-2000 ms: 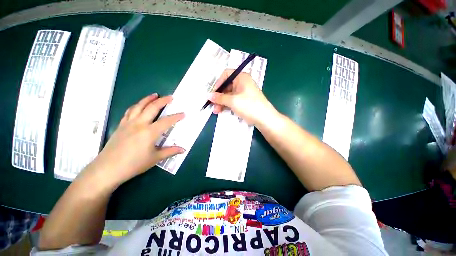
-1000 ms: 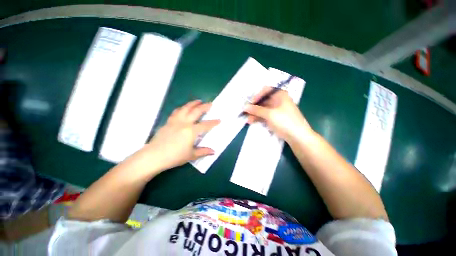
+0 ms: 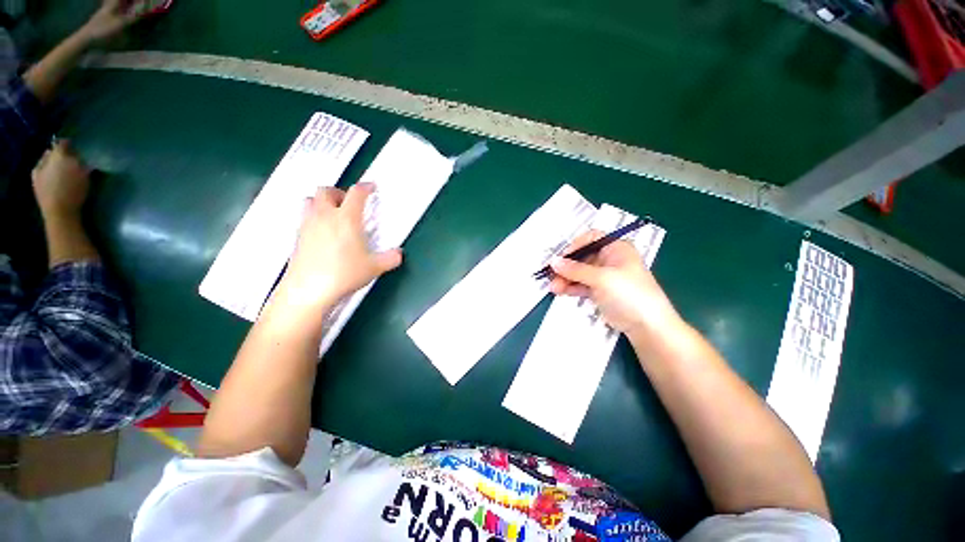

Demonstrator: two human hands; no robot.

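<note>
Two white adhesive sheets lie in front of me, the slanted one (image 3: 481, 291) overlapping the other adhesive sheet (image 3: 561, 371) near its top. My right hand (image 3: 608, 277) holds black tweezers (image 3: 612, 240) like a pen, their tips over the slanted sheet. No sticker can be made out at the tips. My left hand (image 3: 341, 246) lies over the sheet stack (image 3: 411, 191) at the left, thumb and fingers apart. Whether its fingers grip a sheet is not clear. A clear tape-like piece (image 3: 469, 157) sticks out from the stack's top edge.
Another adhesive sheet (image 3: 277, 217) lies left of the stack, and one more sheet (image 3: 815, 339) lies at the right. A pale rail (image 3: 508, 119) borders the belt, which carries a red-framed unit (image 3: 337, 13). A person's hands and checked sleeves (image 3: 74, 344) are at the left.
My left hand has moved off the slanted sheet and left onto the stack. My right hand with the tweezers stays over the slanted sheet. The view has shifted; another person's arms now show at left.
</note>
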